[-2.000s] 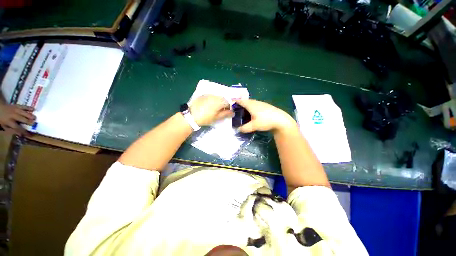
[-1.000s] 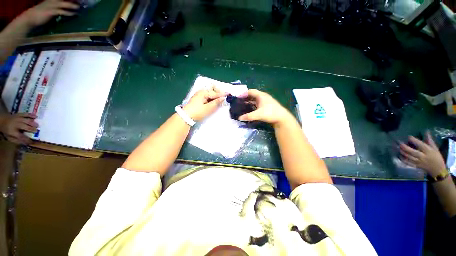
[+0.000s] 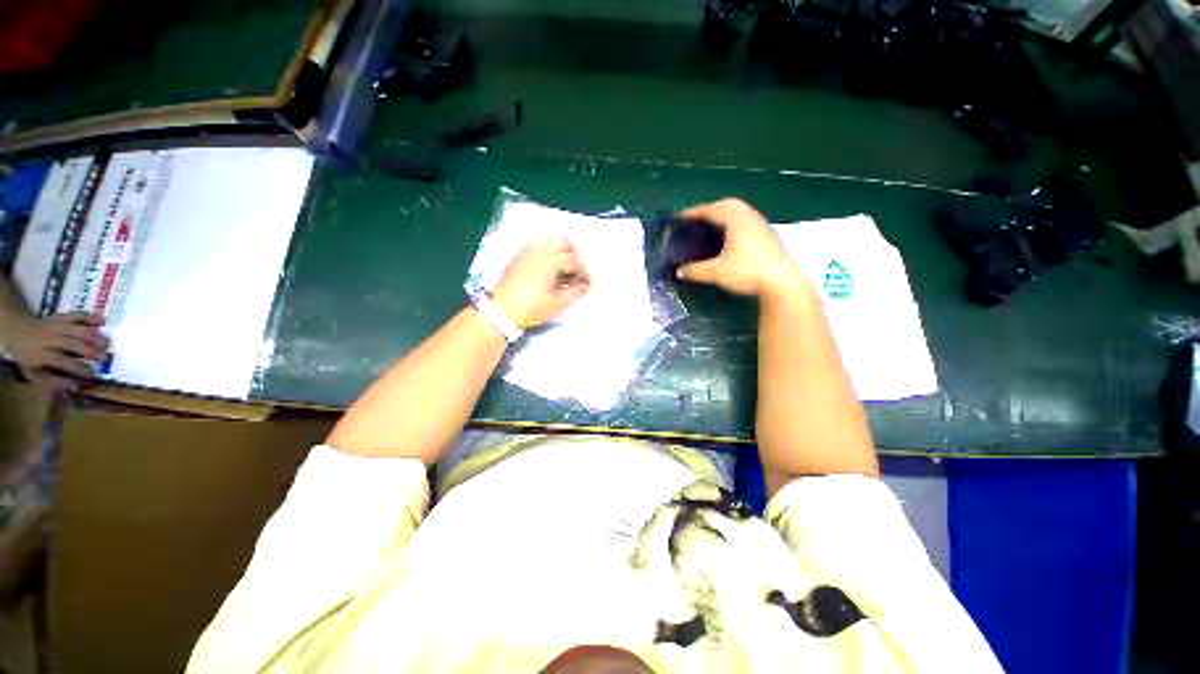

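My right hand (image 3: 740, 250) holds a black power adapter (image 3: 690, 242) above the bench, just right of the bag stack. My left hand (image 3: 537, 283) is over the clear-white poly bags (image 3: 586, 356), fingers curled in; a small dark bit shows at its fingertips, too small to name. The bags lie in a loose, uneven stack in front of me. A second stack of printed bags (image 3: 875, 316) with a green triangular mark lies to the right, partly behind my right forearm.
A white printed carton (image 3: 217, 263) is at left, with another person's hand (image 3: 59, 345) on its edge. Black adapter piles (image 3: 1013, 237) lie at right and far side. A blue bin (image 3: 1040, 553) is below the bench edge. A wood-edged tray (image 3: 158, 112) is at far left.
My right hand has moved right with the adapter, away from my left hand. The pale piece between my hands no longer shows. The other person's hand at right has left view.
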